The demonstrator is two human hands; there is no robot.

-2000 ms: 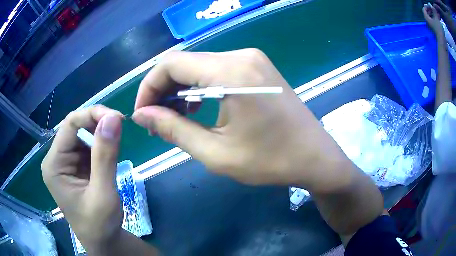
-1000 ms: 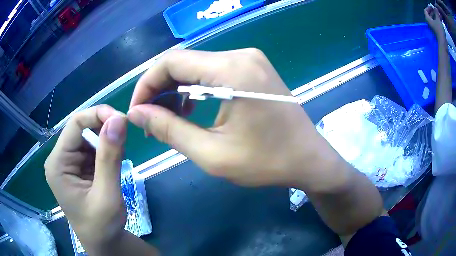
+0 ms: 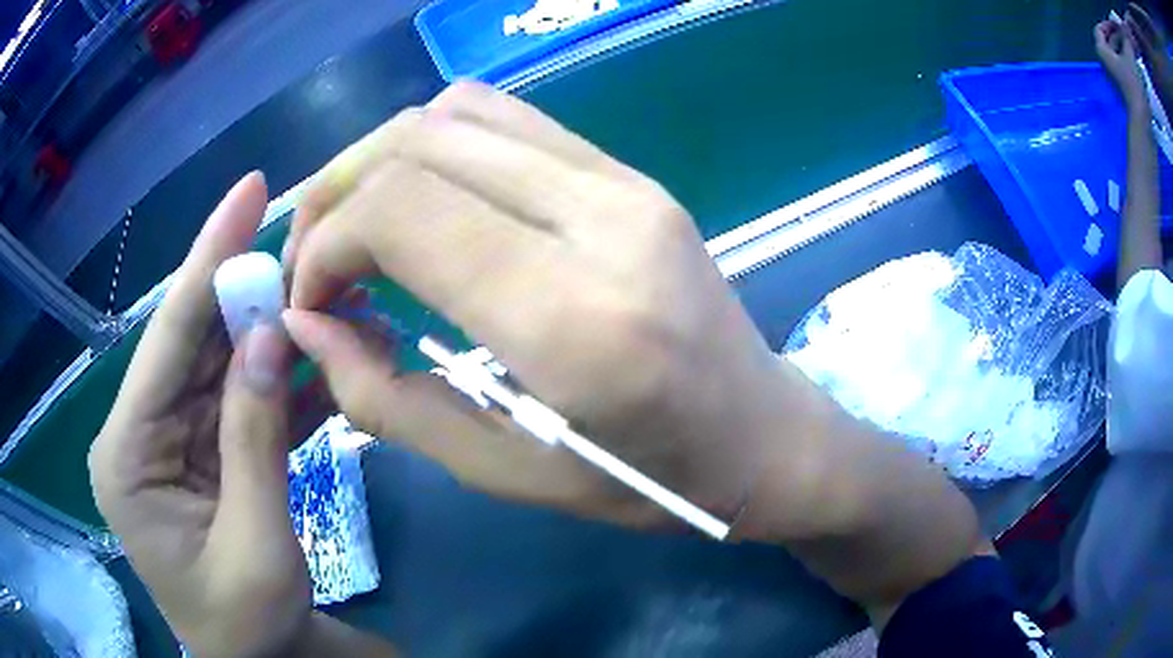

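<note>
My left hand (image 3: 212, 437) holds a white rounded housing (image 3: 250, 293) upright between thumb and fingers; a small hole shows near its lower part. My right hand (image 3: 553, 296) is beside it, with thumb and index finger pinched together close to the housing's right side. A white stem assembly (image 3: 540, 422) with thicker collars hangs below the right hand's fingers, slanting down to the right in front of the palm. A thin dark wire shows faintly near the right fingertips; where it ends is hidden.
A clear box of white and blue parts (image 3: 337, 521) lies behind my left hand. A clear bag of white housings (image 3: 926, 366) lies at right. Beyond are the green belt (image 3: 798, 122), a blue tray (image 3: 450, 39), a blue bin (image 3: 1029, 142) and another person's arm. Plastic wrap lies lower left.
The left fingers have opened out and the housing now shows upright between them. The right hand has turned and shifted slightly left; the stem has swung from nearly level to slanting down right.
</note>
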